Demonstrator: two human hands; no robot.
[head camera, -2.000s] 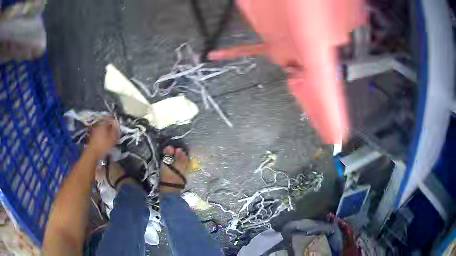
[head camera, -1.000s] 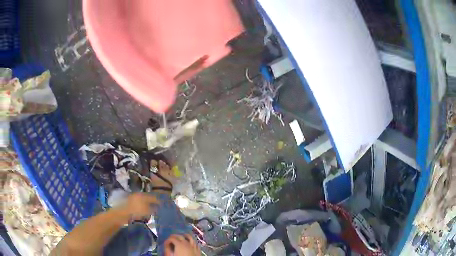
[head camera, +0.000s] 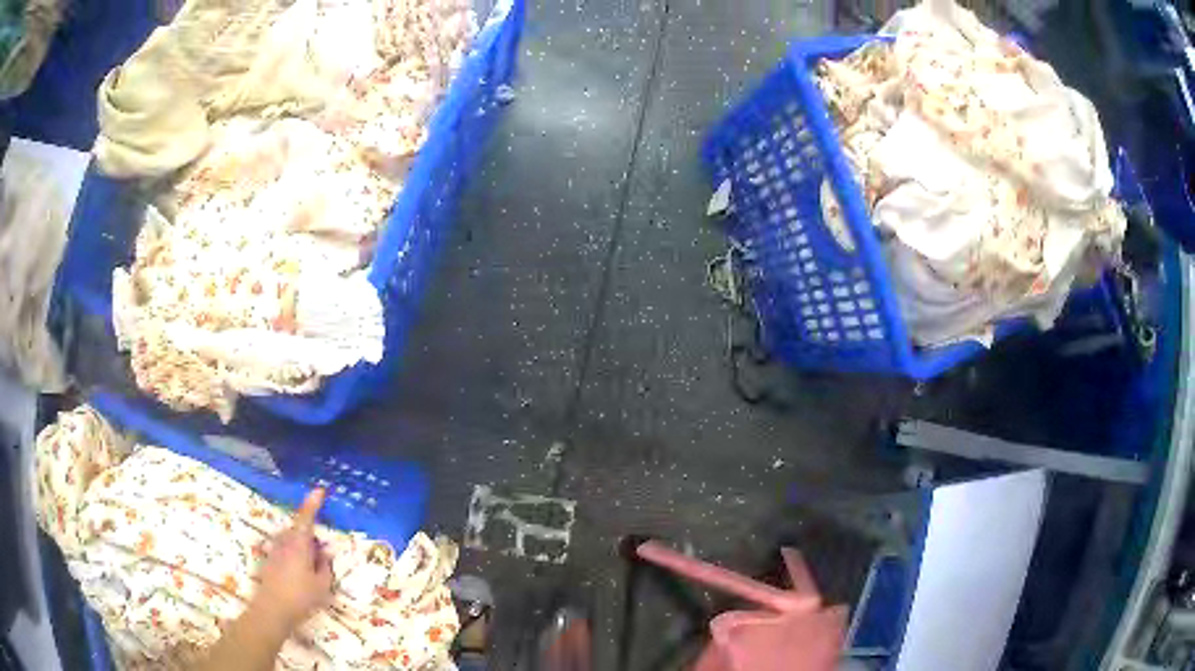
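Note:
My left hand (head camera: 295, 574) is at the lower left, over floral-print pieces (head camera: 170, 537) heaped in a blue crate (head camera: 380, 505). One finger points up and the others look curled; whether they grip the cloth cannot be told. The pieces are cream with small orange-red flowers. My right hand is out of the picture.
A large blue crate (head camera: 439, 197) at upper left holds floral pieces and plain cream cloth (head camera: 164, 98). Another floral-filled blue crate (head camera: 799, 236) stands at upper right. A pink plastic chair (head camera: 773, 636) is at bottom right, beside a white panel (head camera: 976, 570). Dark floor (head camera: 577, 262) lies between the crates.
The view has swung from the littered floor and feet to the filled crates. The pink chair now shows at the bottom. My left hand is now over floral cloth; the other hand has left view.

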